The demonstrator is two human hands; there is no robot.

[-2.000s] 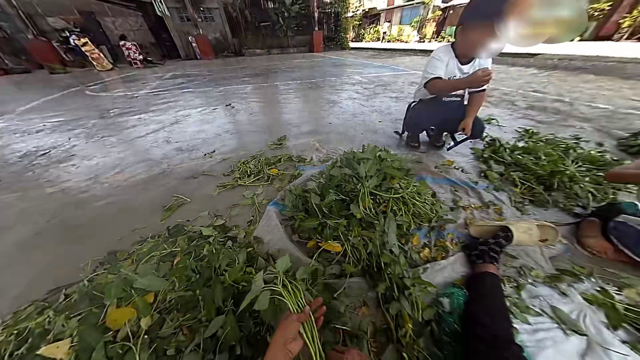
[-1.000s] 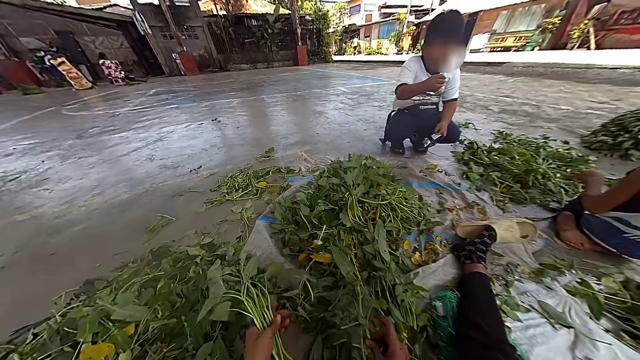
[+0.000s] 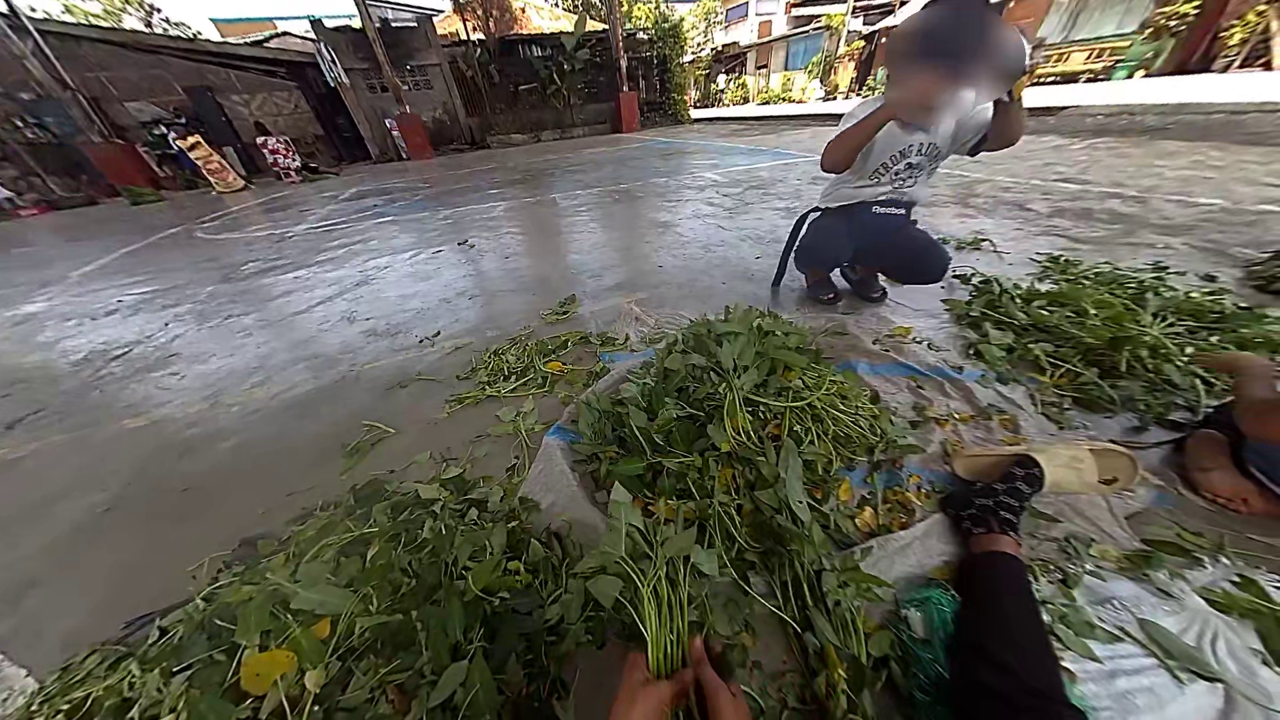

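A bunch of leafy green stems [image 3: 662, 600] stands upright at the bottom middle, its leaves pointing away from me. Around the lower stems my left hand [image 3: 645, 690] is closed. My right hand [image 3: 715, 690] touches the same stems from the right side; its grip is partly cut off by the frame edge. Beyond the bunch lies a large heap of leafy greens [image 3: 740, 400] on a pale woven sheet [image 3: 565, 490] with blue stripes. Another heap of greens [image 3: 400, 590] spreads to the left, with a few yellow leaves in it.
A person [image 3: 890, 190] squats beyond the sheet. More greens [image 3: 1110, 330] lie at the right, near another person's arm and foot [image 3: 1235, 480]. A leg in black trousers [image 3: 1005, 630], a beige clog [image 3: 1090, 468] and green netting [image 3: 928, 630] are at lower right.
My right hand has come left from the heap to the stems held by my left hand. The squatting person has raised both arms towards the head.
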